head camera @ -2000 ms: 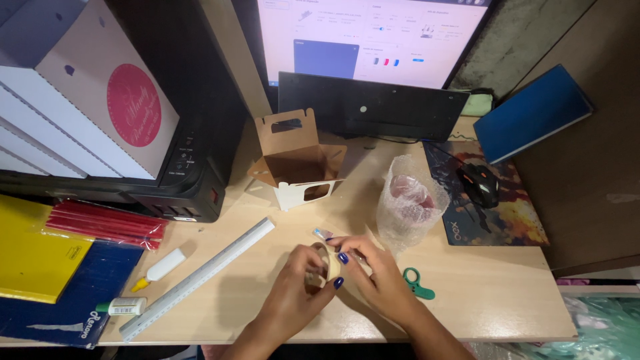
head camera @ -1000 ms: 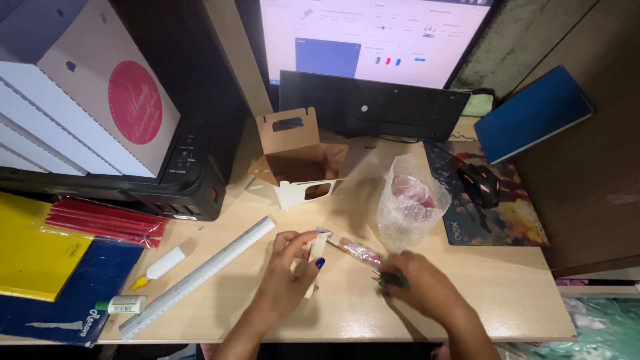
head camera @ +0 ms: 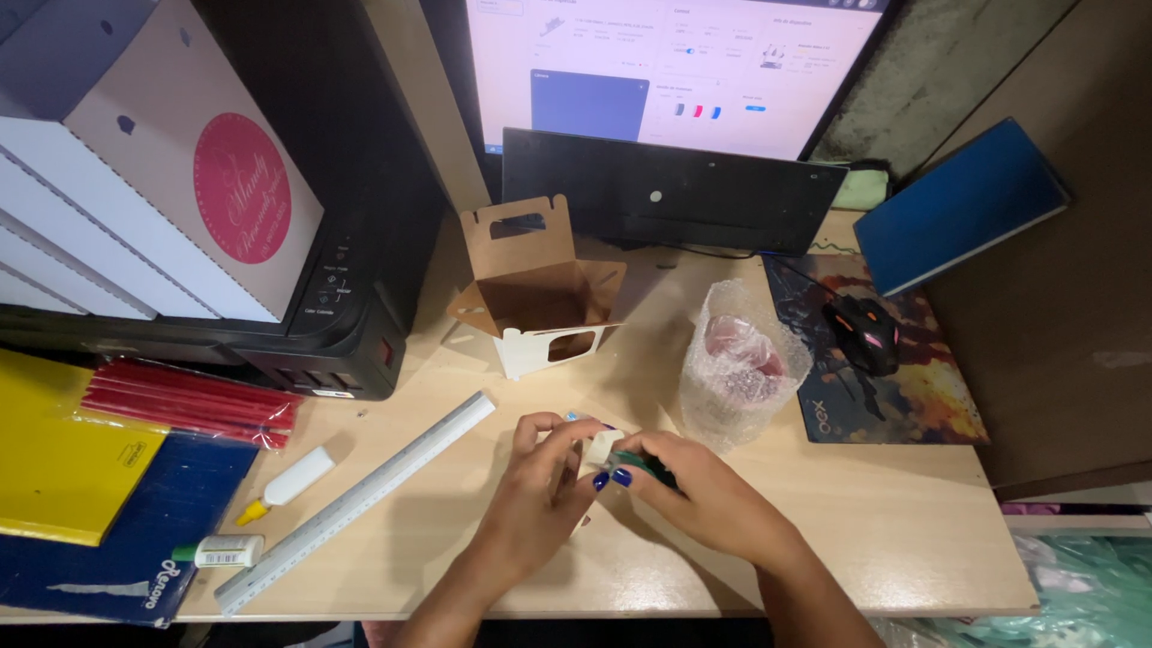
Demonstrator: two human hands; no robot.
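Note:
My left hand (head camera: 544, 481) holds a roll of cream-coloured tape (head camera: 598, 447), its fingers curled round it. Close against it, my right hand (head camera: 688, 486) grips small green-handled scissors (head camera: 641, 463), with their tip at the tape. Both thumbs nearly touch. Part of a small item behind the left fingers is hidden. Beyond the hands stands an open cardboard box (head camera: 549, 346), white outside and brown inside, its handle flap raised. A bubble-wrapped pink object (head camera: 742, 364) stands to the right of it.
A clear ruler (head camera: 360, 499), a white glue bottle with a yellow tip (head camera: 297, 477), a green-capped bottle (head camera: 229, 551) and red sticks in a plastic bag (head camera: 193, 400) lie left. A black printer (head camera: 360, 351) bears white boxes. A keyboard (head camera: 666, 193) leans before the monitor; a mouse (head camera: 861, 335) is right.
My right hand, on the tape roll at first, reached right to the green scissors on the desk, and has now brought them left to the tape in my left hand.

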